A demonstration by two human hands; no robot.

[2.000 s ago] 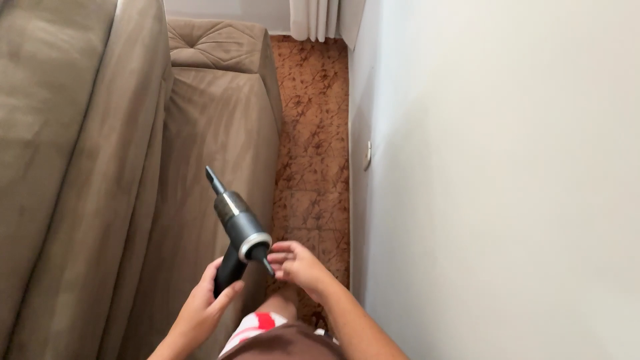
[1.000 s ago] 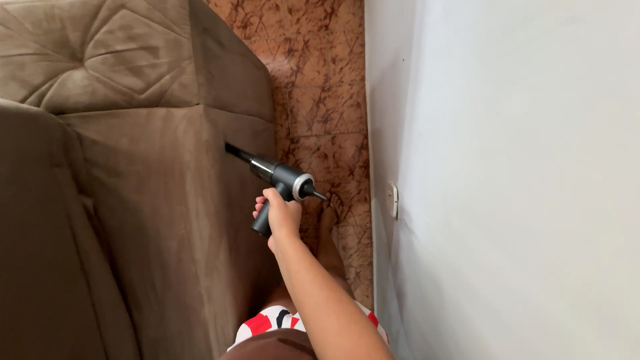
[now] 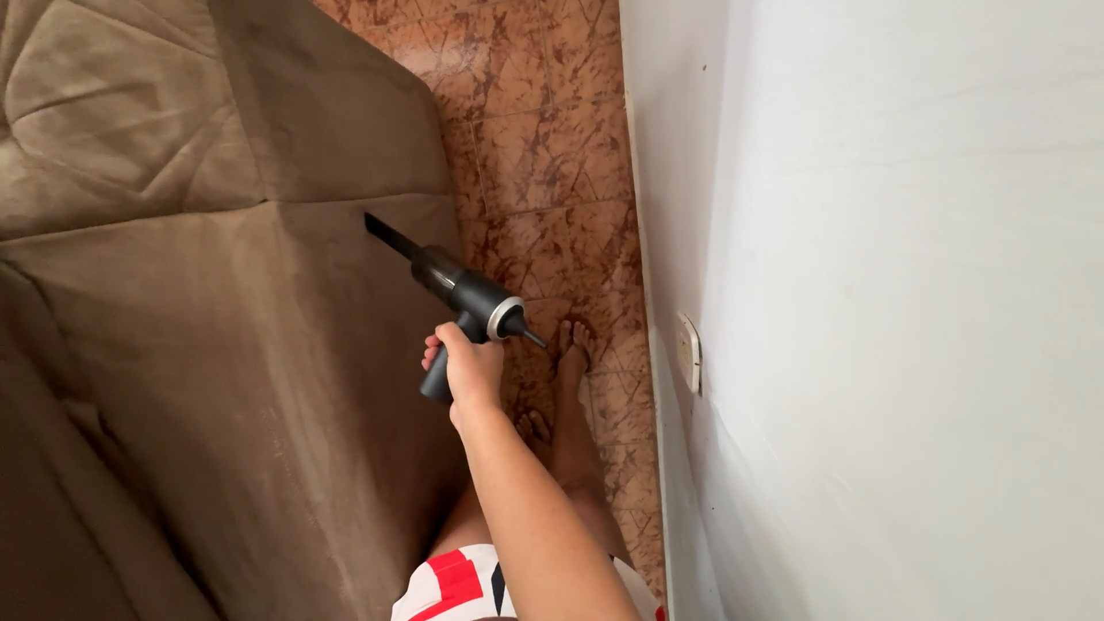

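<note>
My right hand [image 3: 470, 366] is closed round the grip of a black handheld vacuum cleaner [image 3: 474, 302]. The tool has a silver ring and a short pointed nozzle at its rear. Its clear, dark dust cup leads to a flat crevice nozzle [image 3: 388, 235], which points up and left. The nozzle's tip lies over the side of a brown upholstered sofa [image 3: 345, 259], just below a horizontal seam; whether it touches the fabric I cannot tell. My left hand is out of view.
A reddish-brown tiled floor [image 3: 552, 155] runs between the sofa and a white wall [image 3: 862, 259]. A wall outlet plate [image 3: 688, 354] sits low on the wall. My bare feet [image 3: 573, 341] stand on the tiles near the sofa's side.
Two seconds ago both hands were at the vacuum; my left hand has since left the view. The nozzle has come to the sofa's side near the seam. The view has moved closer to the sofa's end.
</note>
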